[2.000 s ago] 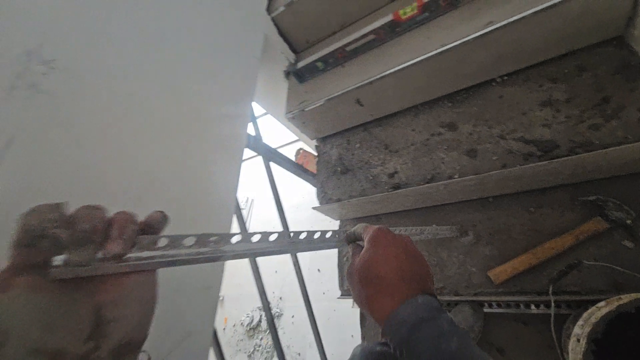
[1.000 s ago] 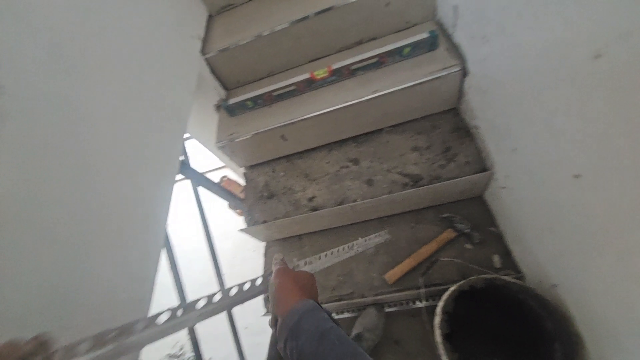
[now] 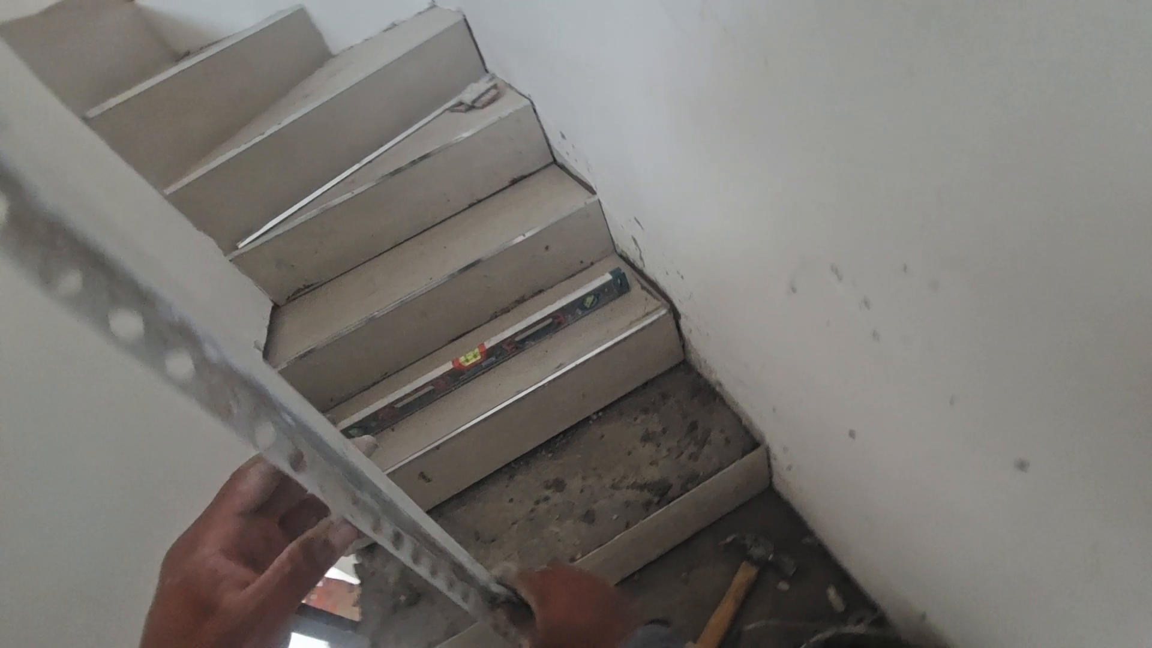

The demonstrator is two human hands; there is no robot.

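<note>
A long perforated metal trim strip (image 3: pixel 261 432) runs diagonally from the upper left edge down to the lower middle, close to the camera. My left hand (image 3: pixel 247 558) is at its middle stretch, fingers behind and thumb at the lower edge; whether it grips firmly is unclear. My right hand (image 3: pixel 567 607) is closed around the strip's lower end. Beyond them a spirit level (image 3: pixel 486 355) lies along a tiled step. To the right of my right hand, a claw hammer with a wooden handle (image 3: pixel 727 605) lies on a bare cement step.
Tiled stairs (image 3: pixel 432 261) climb toward the upper left. Higher up, a hand saw (image 3: pixel 477 93) lies on a tread beside a thin metal strip (image 3: pixel 333 184). A rough cement tread (image 3: pixel 594 459) lies below the level. A white wall (image 3: pixel 900 270) bounds the right side.
The perforated strip has swung from nearly level to a steep diagonal. My left hand has moved along it, nearer my right hand. The view has shifted up the stairs.
</note>
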